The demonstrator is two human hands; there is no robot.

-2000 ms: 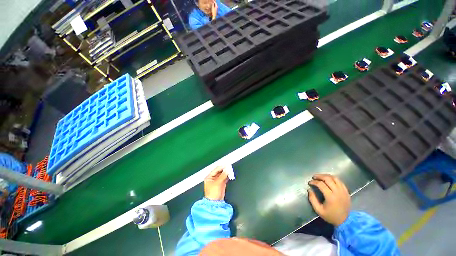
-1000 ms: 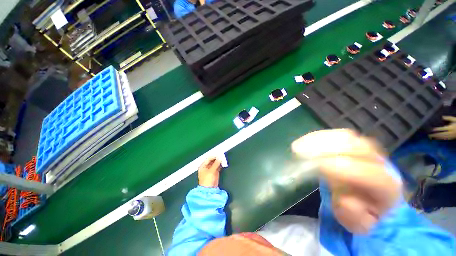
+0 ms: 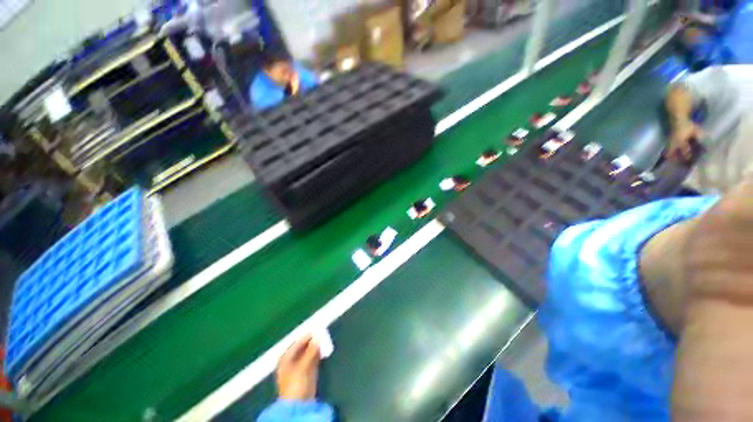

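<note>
My left hand point(image 3: 298, 368) is at the belt's near rail at the lower middle. Its fingers pinch a small folded white wiping cloth point(image 3: 324, 342). My right hand point(image 3: 717, 309) is raised close to the camera at the right edge, large, blurred and cut off, so its fingers cannot be read. Small dark electronic modules with white tabs lie in a row on the green conveyor belt; the nearest module point(image 3: 376, 245) is beyond my left hand. A black foam tray point(image 3: 504, 216) lies at the belt's near edge, partly hidden by my right sleeve, with several modules at its far side.
A stack of black trays point(image 3: 355, 169) stands across the belt. A blue tray stack point(image 3: 78, 276) is at the left. A person in blue sits behind the black stack. Another person's hand point(image 3: 684, 124) is at the far right, near the foam tray. Shelves and cartons stand behind.
My right hand has risen from the bench toward the camera and the right edge. The view has shifted, and the bottle has left the picture. My left hand still holds the cloth.
</note>
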